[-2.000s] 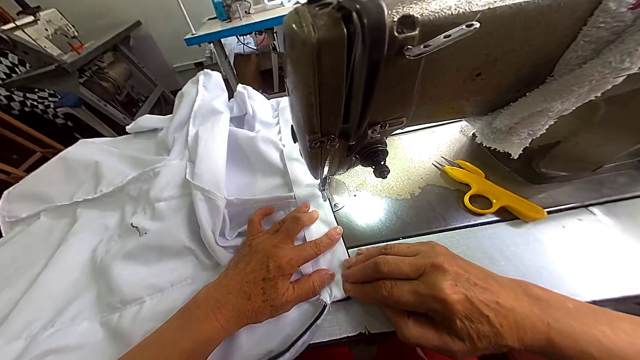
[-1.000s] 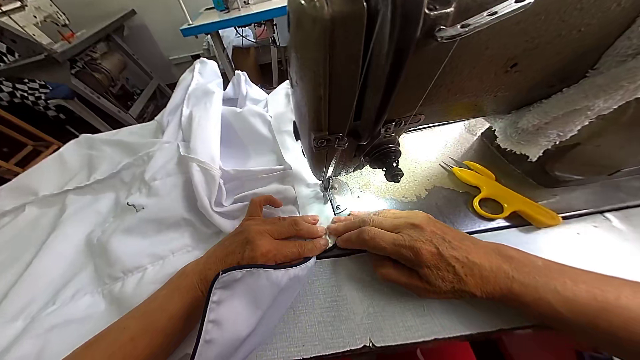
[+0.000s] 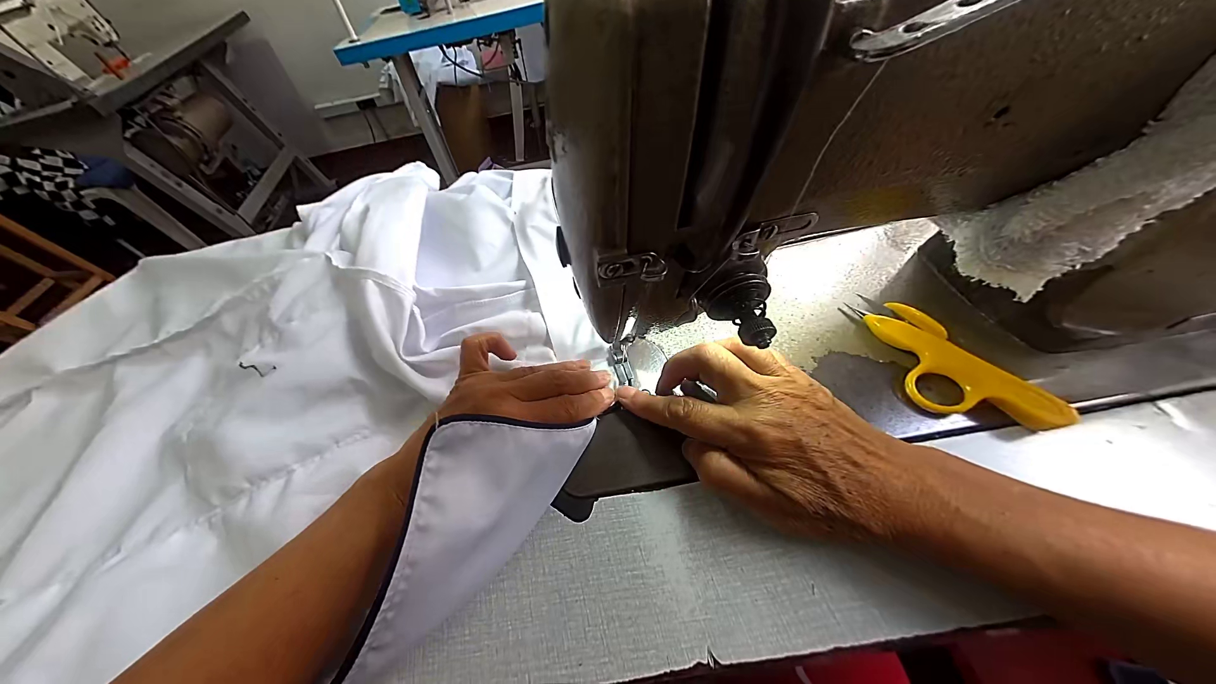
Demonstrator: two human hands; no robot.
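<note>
White fabric spreads over the left side and runs under the presser foot of an industrial sewing machine. My left hand lies flat on the cloth just left of the foot, fingers pressing it down. A white flap with dark piping hangs over my left wrist. With its index fingertip at the cloth's edge, right in front of the foot, my right hand has its other fingers curled; whether it pinches the cloth is hidden. Yellow thread snips lie on the machine bed to the right.
A ragged light cloth hangs from the machine arm at right. The grey tabletop borders the near side. Behind are a blue-edged table, another sewing station and a wooden frame at left.
The fabric edge has moved up toward the foot, and both hands have moved up with it. The piped flap now lies folded over my left wrist. The snips have stayed on the bed.
</note>
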